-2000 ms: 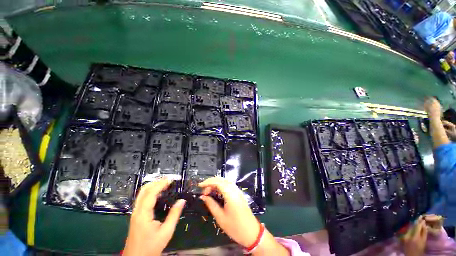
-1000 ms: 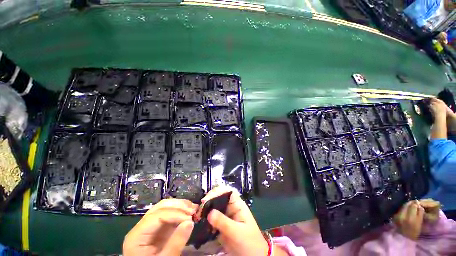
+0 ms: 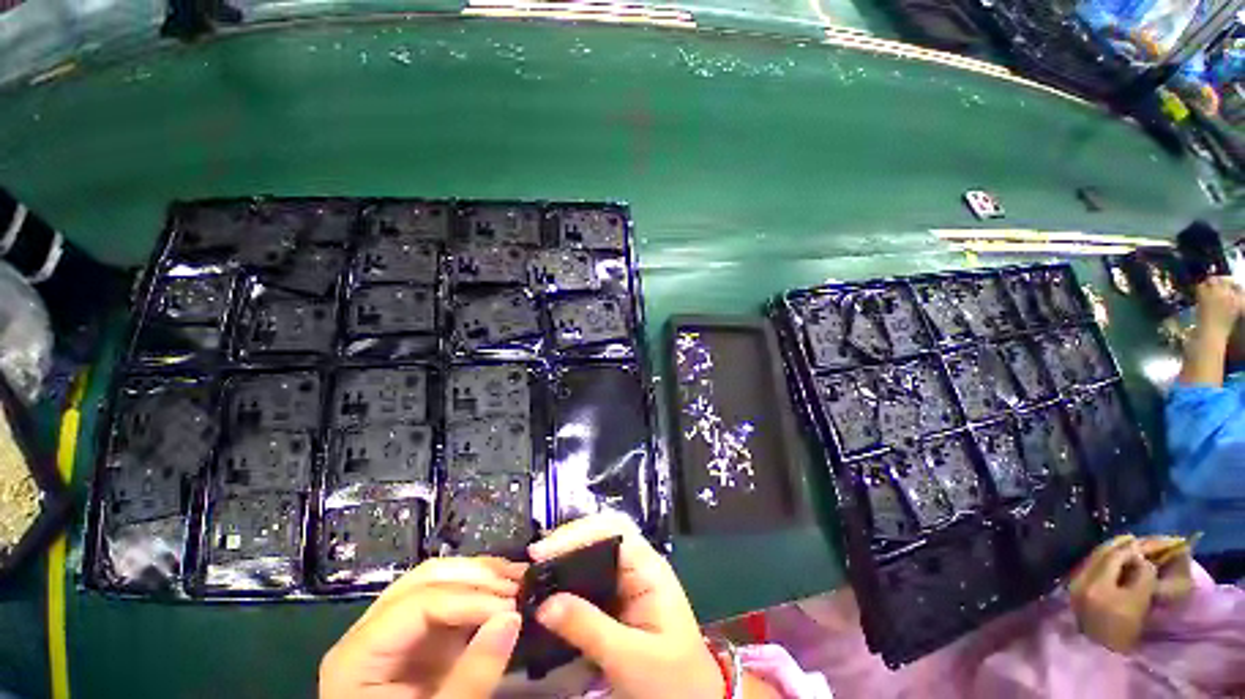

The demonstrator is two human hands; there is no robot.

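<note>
My left hand [image 3: 434, 631] and my right hand [image 3: 621, 621] meet at the bottom centre. My right hand holds a flat black plastic housing [image 3: 582, 574], tilted, between thumb and fingers. The fingertips of my left hand touch its left edge; whether they hold a small piece is hidden. Just beyond the hands lies a large blister tray [image 3: 325, 366] with black housings in its pockets; its near right pocket is glossy and bare. Right of it, a narrow dark parts tray [image 3: 771, 437] holds scattered small white-silver pieces [image 3: 724, 440].
A second blister tray [image 3: 956, 410] with black parts stands at the right. Beside it are another person's hand [image 3: 1113, 594] and a blue sleeve [image 3: 1215, 437]. A small white-and-black piece [image 3: 983, 204] lies beyond. A box of pale bits [image 3: 17, 498] is at the far left.
From two seconds ago, my hands have turned the housing up on its edge and drawn closer together. Over the last second they barely moved. The view has shifted, so the trays appear further left.
</note>
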